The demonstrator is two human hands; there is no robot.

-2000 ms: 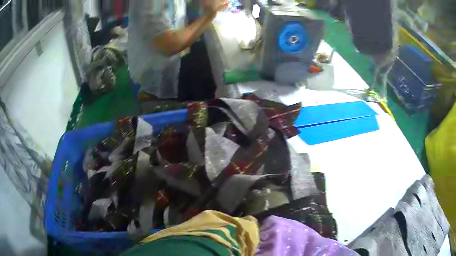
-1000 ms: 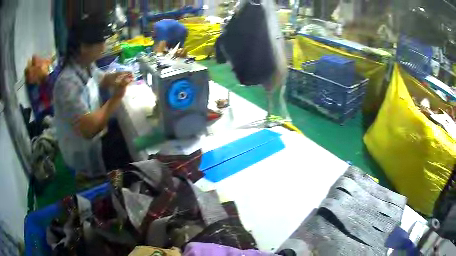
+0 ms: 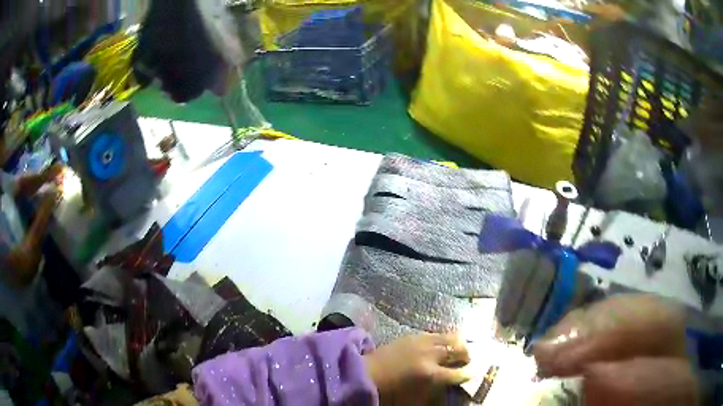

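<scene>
My left hand (image 3: 416,366), in a lilac sleeve, is low in the middle beside the brightly lit needle area. Its fingers close on a small plaid band with a grey side (image 3: 481,384). My right hand (image 3: 622,349) is large and blurred at the lower right, in front of the sewing machine head (image 3: 525,289); whether it holds anything cannot be told. The head has a blue guard (image 3: 560,287) and a purple cloth tie (image 3: 507,236). Grey bands (image 3: 432,238) lie overlapped left of the machine, with dark gaps between them. The needle is not clearly visible.
A loose pile of plaid and grey pieces (image 3: 151,317) is at lower left. Blue strips (image 3: 214,206) lie on the white table (image 3: 317,186). Another machine (image 3: 115,162) stands at left, partly beside a blurred person. A yellow sack (image 3: 499,95) and blue crate (image 3: 325,71) stand beyond.
The view has swung right, bringing the machine head and both hands into the picture. The pile, blue strips and other machine now appear further left.
</scene>
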